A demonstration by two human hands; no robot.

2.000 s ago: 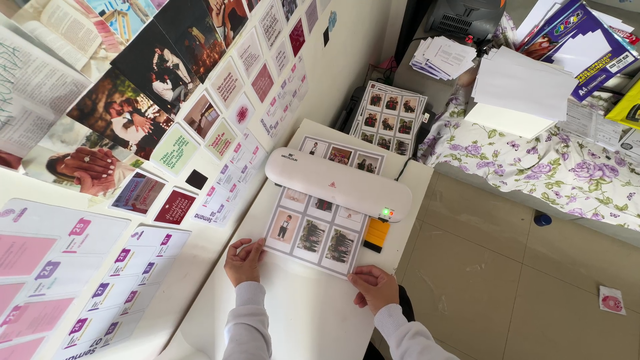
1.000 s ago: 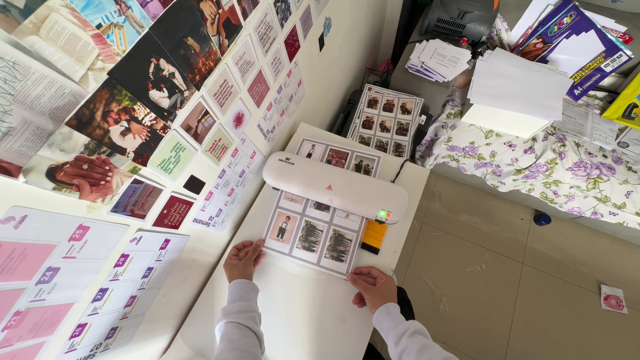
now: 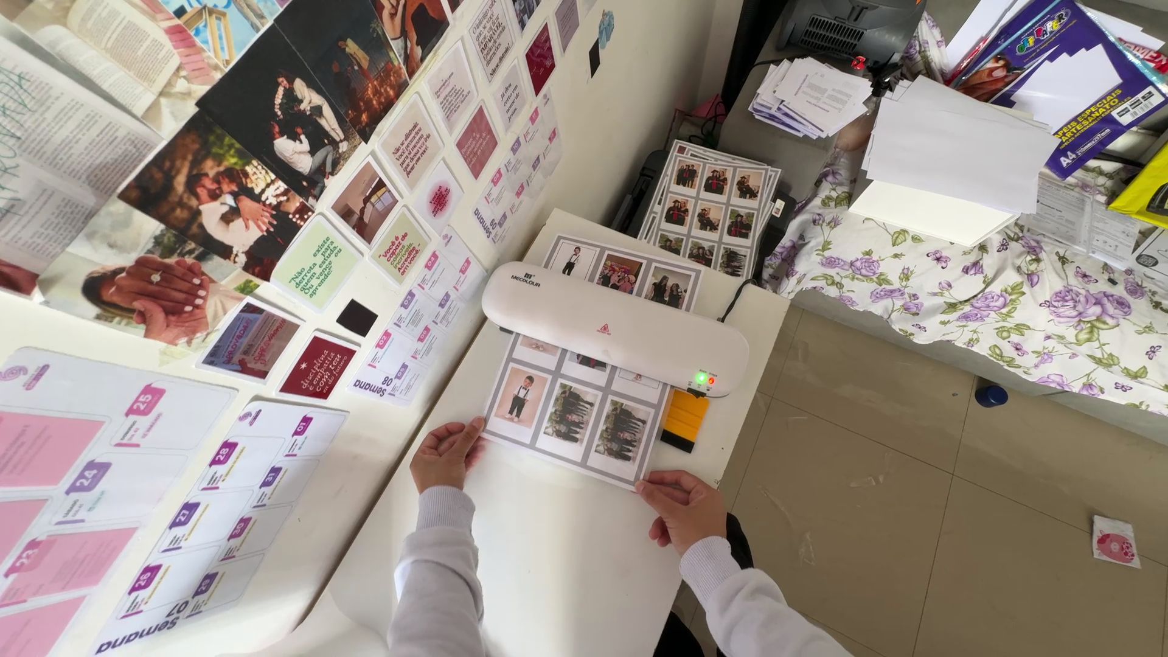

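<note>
A white Mecolour laminator (image 3: 613,324) lies across a narrow white table, its green and red lights lit. A sheet of small photos with grey borders (image 3: 573,412) runs through it; part shows on the near side and part beyond the machine. My left hand (image 3: 448,453) pinches the sheet's near left corner between thumb and fingers. At the near right corner, my right hand (image 3: 683,507) grips the sheet's edge. A yellow squeegee with a black edge (image 3: 683,421) lies right of the sheet, partly beside the laminator.
Behind the laminator lies a stack of printed photo sheets (image 3: 707,205). The wall at left bears pictures and printed cards (image 3: 315,265). On the right, a surface with a floral cloth (image 3: 985,297) holds white paper (image 3: 949,151) and paper packs. A dark cable (image 3: 735,299) runs behind the laminator.
The photo sheet has moved further into the laminator, away from me, with less of it showing on the near side. Both hands still hold its near corners.
</note>
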